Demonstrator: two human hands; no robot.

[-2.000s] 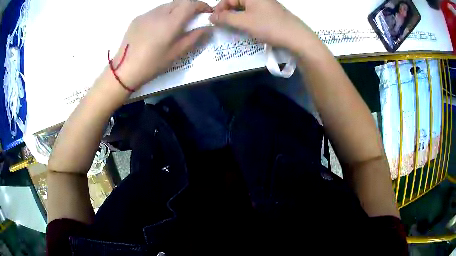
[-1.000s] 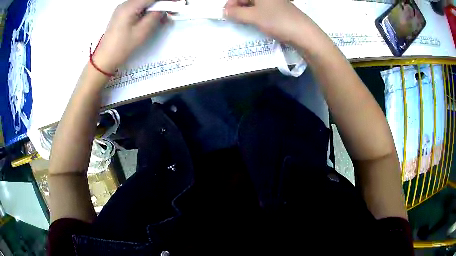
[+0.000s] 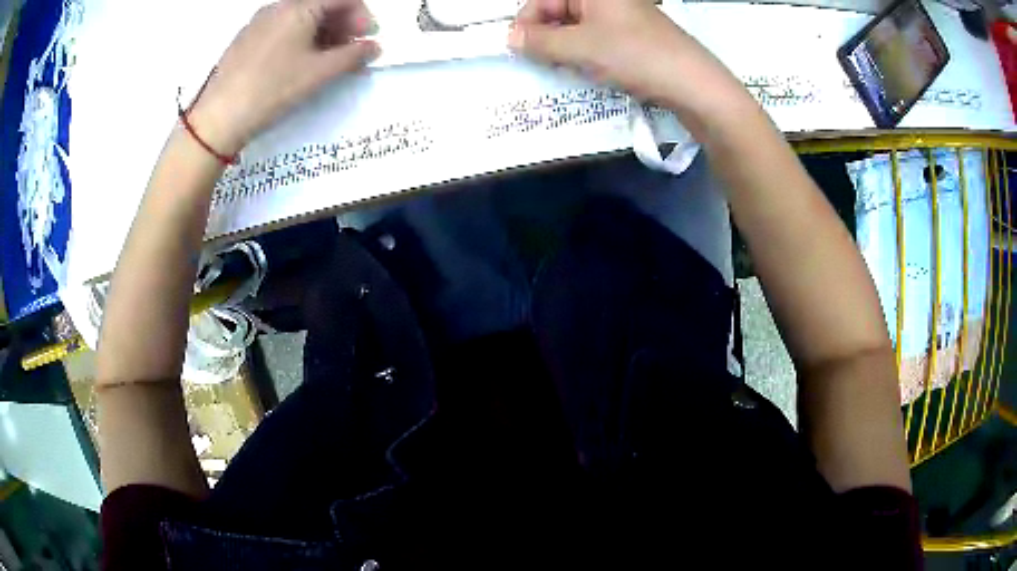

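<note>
A white tape [image 3: 444, 45] stretches nearly level between my hands over the white table, near the top edge. My left hand [image 3: 292, 69] pinches its left end, the fingers curled. My right hand [image 3: 597, 47] pinches its right end, with fingertips partly cut off by the top edge. A loop of white tape [image 3: 667, 154] hangs over the table's front edge under my right forearm. A rounded part of the machine bed [image 3: 452, 13] shows between the hands at the top edge. Needle and presser foot are out of view.
A smartphone [image 3: 896, 61] lies on the white table [image 3: 368, 178] at right. A yellow wire basket [image 3: 901, 279] with a pale blue packet [image 3: 937, 240] stands below it. White strips [image 3: 39, 184] lie on blue at far left. White rolled tape [image 3: 218, 335] and a brown board [image 3: 229, 418] are at lower left.
My left hand has moved left and a little down, away from my right hand, with the tape now drawn out between them. The hanging loop has shifted right.
</note>
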